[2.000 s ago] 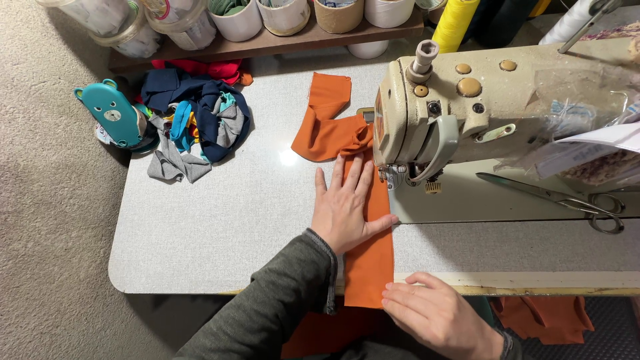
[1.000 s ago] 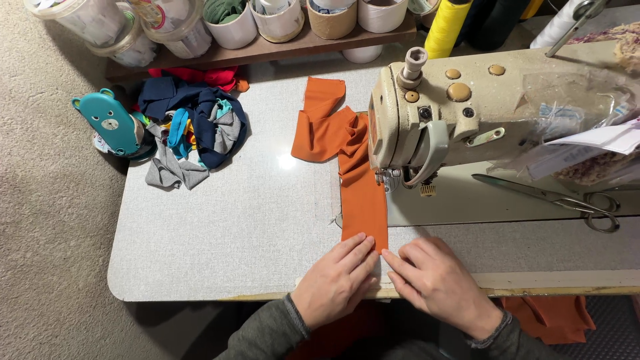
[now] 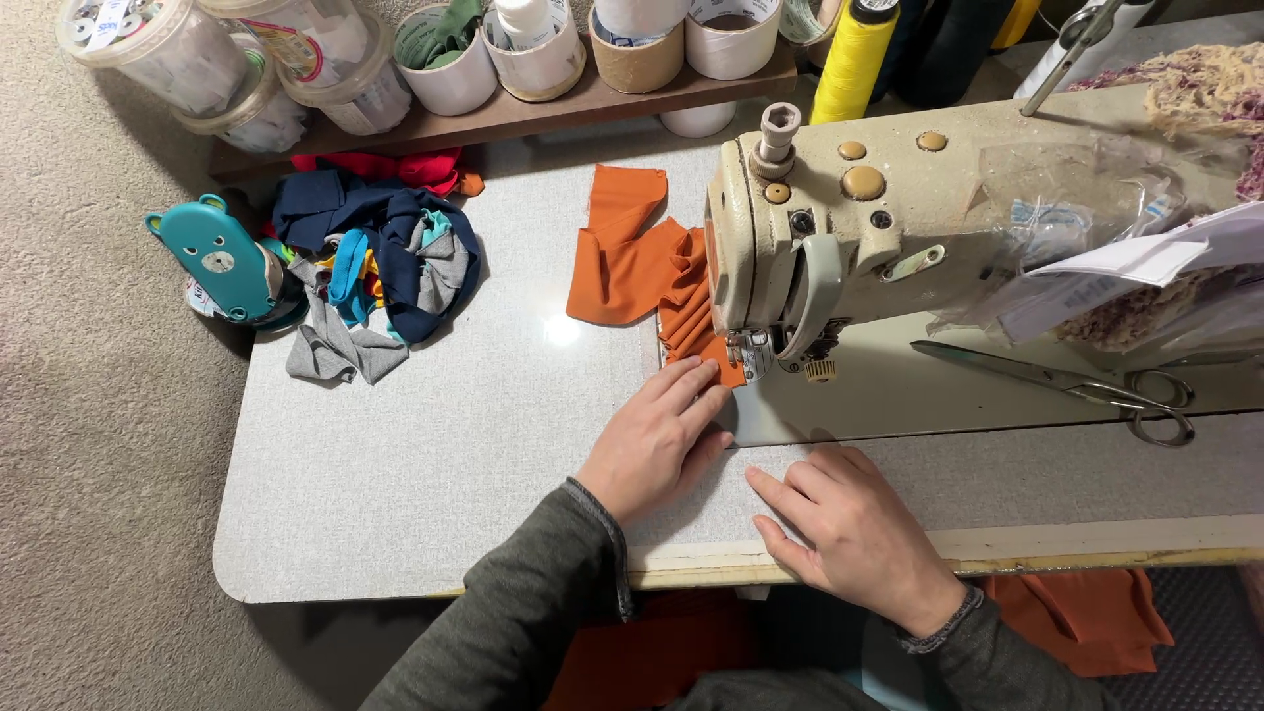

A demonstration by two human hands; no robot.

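Observation:
An orange fabric strip point(image 3: 632, 262) lies bunched and folded at the left of the sewing machine point(image 3: 889, 217), its near end under the presser foot point(image 3: 752, 354). My left hand point(image 3: 660, 434) rests flat with its fingertips on that near end, just in front of the foot. To its right, my right hand point(image 3: 849, 523) lies on the table by the front edge, fingers apart and holding nothing. The needle itself is too small to make out.
Metal scissors point(image 3: 1057, 375) lie on the machine bed at right. A pile of fabric scraps point(image 3: 395, 247) and a teal bear-shaped holder point(image 3: 215, 259) stand at left. A wooden shelf point(image 3: 553, 109) with tubs and rolls runs behind. More orange fabric point(image 3: 1076, 612) is below the table edge.
The orange strip has moved away from me under the machine and bunched up behind the foot. My left hand has followed it forward from the table's front edge. My right hand is off the fabric.

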